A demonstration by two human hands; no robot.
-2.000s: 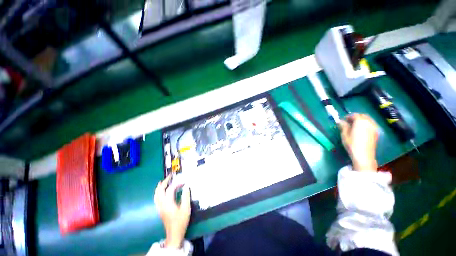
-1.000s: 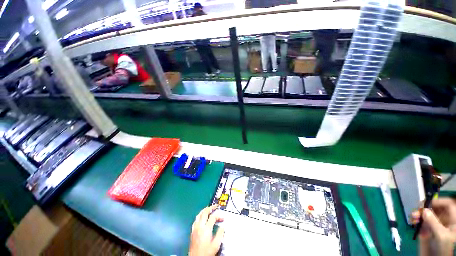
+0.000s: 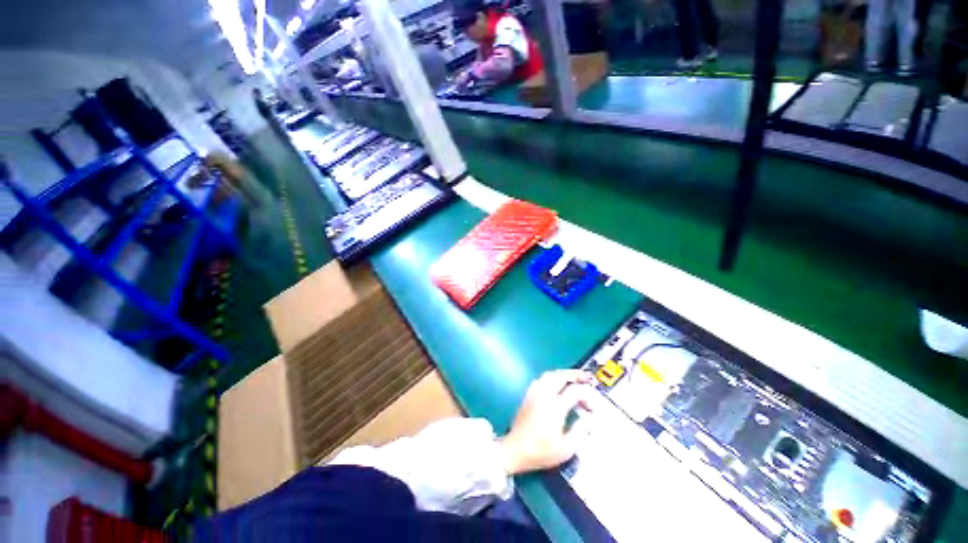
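Note:
An open laptop chassis (image 3: 663,477) lies on the green bench at the lower right, cut off by the picture's edge. Its motherboard (image 3: 732,419) fills the far half, with a yellow patch (image 3: 609,372) near the left corner and a red dot (image 3: 845,518) at the right. My left hand (image 3: 547,422) rests at the chassis' left edge, fingers bent and a little apart, near the yellow patch. Whether the fingertips hold something small cannot be told. My right hand is out of the picture.
A red bubble-wrap bag (image 3: 495,252) and a blue bin (image 3: 564,278) with dark small parts lie beyond the laptop. More open laptops (image 3: 389,215) line the bench. A divided carton (image 3: 255,424) stands below at left. A person (image 3: 507,51) works across the line.
The view has swung left, so the right hand, screw feeder and green strip have left the picture and the carton has come in. My left hand stays at the chassis' left edge.

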